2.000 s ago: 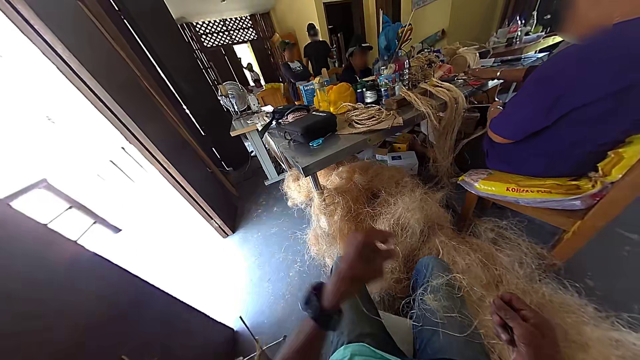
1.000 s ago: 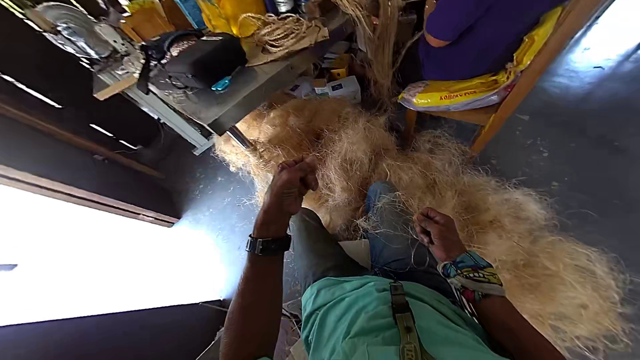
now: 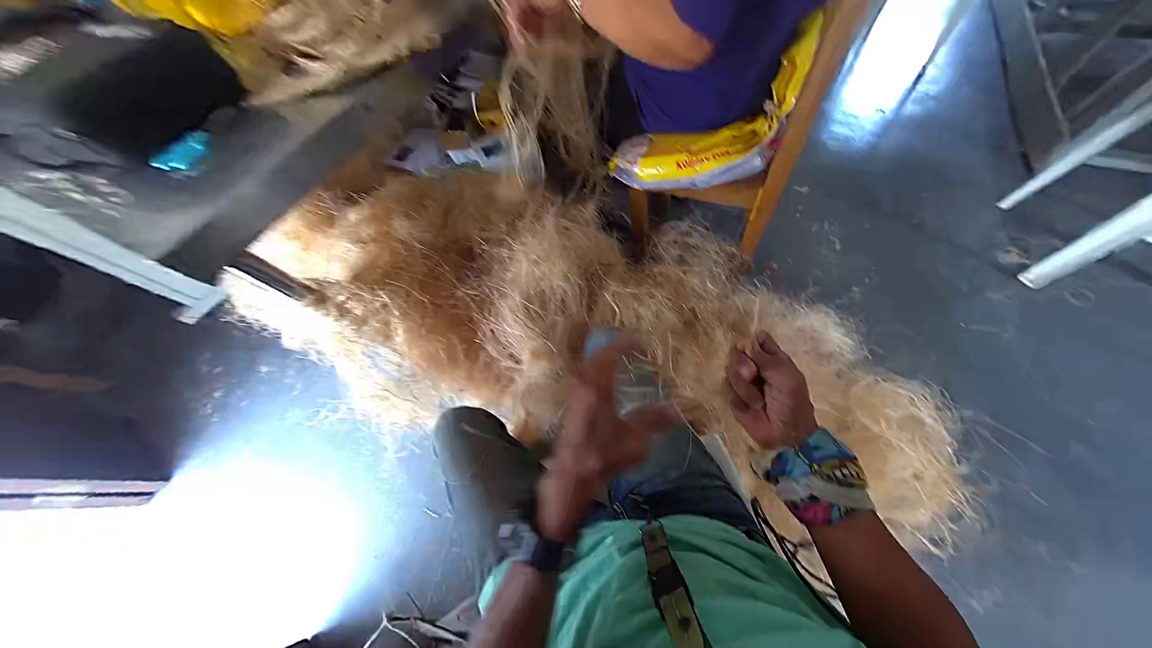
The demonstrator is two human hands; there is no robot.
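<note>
A large heap of loose tan plant fibre lies on the floor in front of my knees. Over my lap, my left hand, with a dark wristwatch, is blurred by motion, its fingers apart and nothing visible between them. My right hand, with colourful bands at the wrist, is closed at the near right part of the heap. Its thumb and fingers pinch thin fibres, only faintly visible.
A table at the upper left bears a black bag and coiled fibre. A co-worker in purple sits on a wooden chair with a yellow sack. White metal legs stand at the right.
My left hand has opened its fingers and moved toward my right hand. My right hand stays closed near the heap. The view has tilted down and swung right.
</note>
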